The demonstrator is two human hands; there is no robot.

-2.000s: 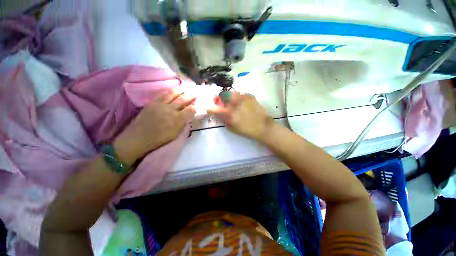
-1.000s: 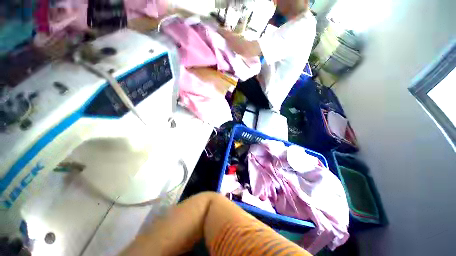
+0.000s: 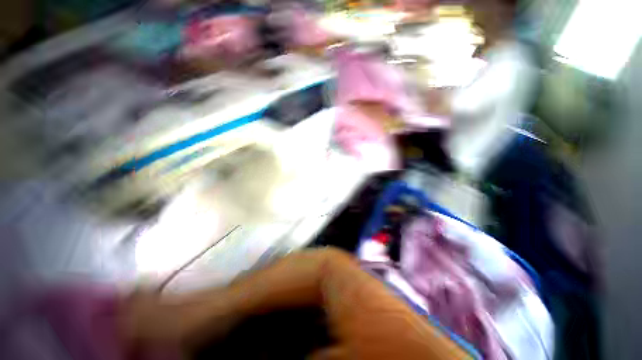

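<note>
The frame is strongly blurred. The white sewing machine with a blue stripe [image 3: 200, 137] runs across the left and middle; its needle area cannot be made out. The white machine bed [image 3: 204, 246] lies below it, with a thin dark seam line. A blurred pink cloth [image 3: 70, 320] lies at the lower left. My right forearm crosses the bottom and reaches left toward this cloth; my right hand is too blurred to make out. My left hand cannot be seen.
A blue plastic basket [image 3: 456, 214] at the lower right holds pink cloth [image 3: 440, 271] and white cloth. More pink cloth [image 3: 369, 84] lies beyond the machine's right end. A person in white [image 3: 493, 102] is at the upper right. A grey wall is at the far right.
The view has swung right from the needle area, then partly back left. My hands were at the needle earlier. The basket now sits farther right, and pink cloth shows at the lower left.
</note>
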